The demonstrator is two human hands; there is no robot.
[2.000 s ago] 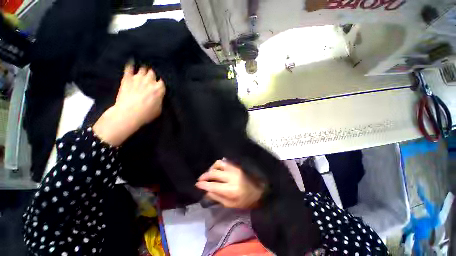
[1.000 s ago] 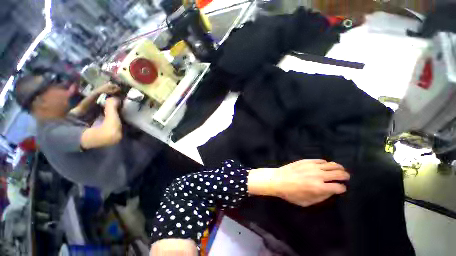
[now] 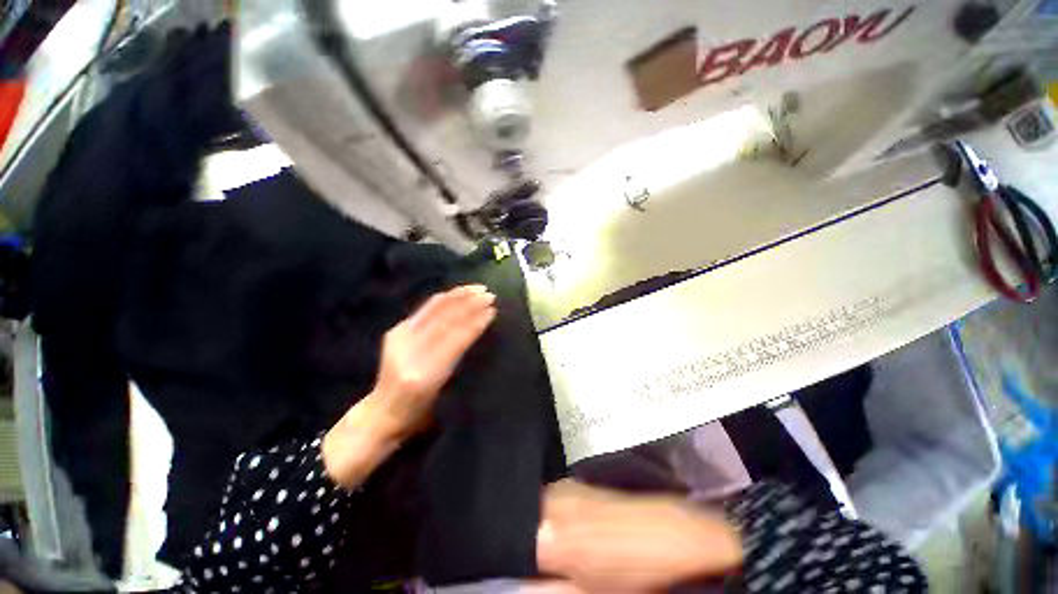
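The black garment (image 3: 267,313) is spread left of the needle, its right part reaching the presser foot (image 3: 505,246) and hanging over the table's front edge. My left hand (image 3: 427,354) lies flat on the cloth just in front of the presser foot, fingers close together. My right hand (image 3: 632,540) is blurred at the cloth's lower right edge; its fingertips are hidden, so its hold on the cloth cannot be told. The white sewing machine head (image 3: 801,70) stands above, with red BAOYU lettering.
Scissors (image 3: 1007,244) with red and dark handles hang at the right. The machine bed (image 3: 754,313) has a printed ruler scale. A white-edged bin (image 3: 946,453) below right holds dark cloth and a pale strip (image 3: 816,453). Blue scraps (image 3: 1027,435) lie at the far right.
The view has swung back from the neighbouring worker to the machine. The garment now lies flatter, with its right edge at the presser foot. My right hand is back in view, lower down.
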